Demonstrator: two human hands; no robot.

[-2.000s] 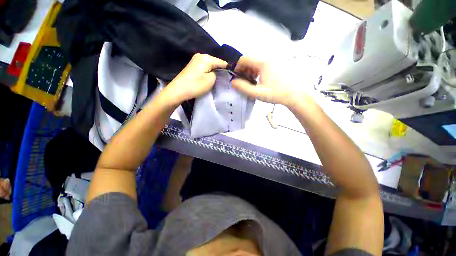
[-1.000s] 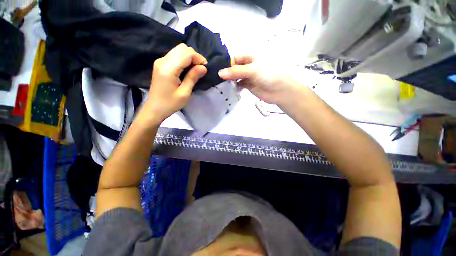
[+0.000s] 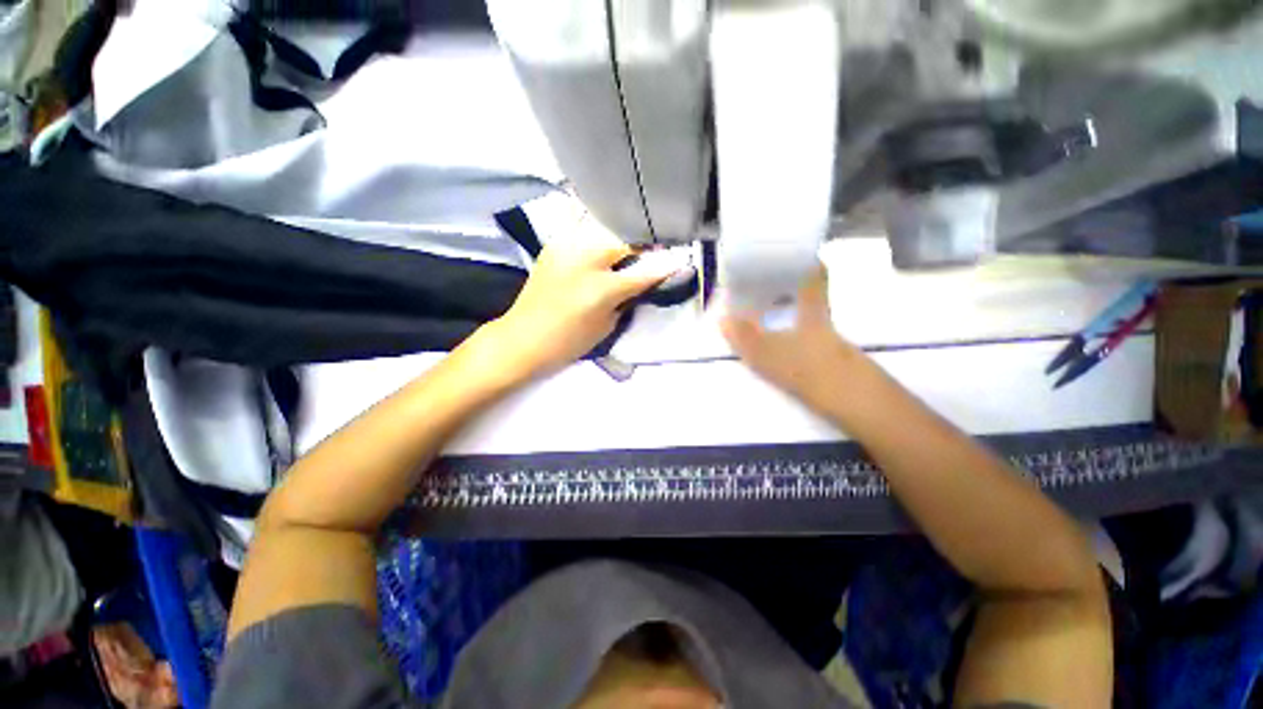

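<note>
The sewing machine head (image 3: 776,139) fills the top middle. My left hand (image 3: 575,291) is just left of the needle area and holds the dark end of the black garment (image 3: 333,284) with thumb and fingers. The black cloth runs left from it in a long narrow band. A small pale grey piece (image 3: 614,367) sticks out below the fingers. My right hand (image 3: 796,333) is at the lower right side of the machine head. Its fingers are partly hidden by the head, and what it touches cannot be told. The needle is not clearly seen.
Snips with blue and red handles (image 3: 1104,333) lie right of my right hand, beside a cardboard box (image 3: 1202,363). Grey-white cloth with black stripes (image 3: 360,173) lies behind the black garment. A measuring scale (image 3: 665,485) edges the table front. A yellow-edged board (image 3: 86,429) and blue basket (image 3: 169,596) are left.
The view has shifted, with the machine head now in the middle. Both hands have moved from left of the machine to it, taking the black cloth end along; my right hand has left my left.
</note>
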